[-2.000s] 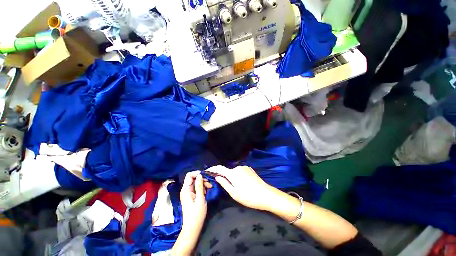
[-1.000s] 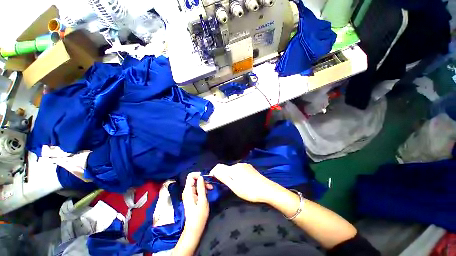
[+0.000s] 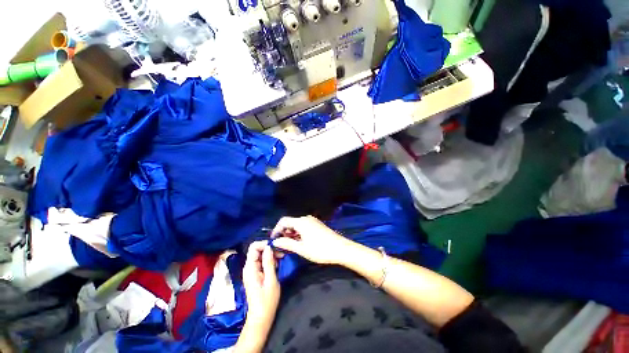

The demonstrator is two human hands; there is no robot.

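Note:
Royal blue satin cloth (image 3: pixel 291 263) lies on the lap under my hands, and a small blue edge of it shows between the fingertips. My left hand (image 3: pixel 261 276) pinches that edge from the left. My right hand (image 3: pixel 308 238) is close beside it, with fingers curled around something small and dark, mostly hidden; a thin tip shows near the fingertips, perhaps snips. What it is cannot be told.
A blue garment pile (image 3: pixel 186 172) covers the table at left. The off-white overlock machine (image 3: pixel 345 52) stands ahead on the white table (image 3: pixel 314 153). A bin area at lower left holds red cloth (image 3: pixel 190 284) and pale scraps. A plastic bag (image 3: pixel 469 176) lies on the green floor.
My right hand has shifted up and left, curling its fingers at the cloth edge beside my left fingertips. The fingers were drawn slightly apart from the left ones a second ago. The view has moved slightly.

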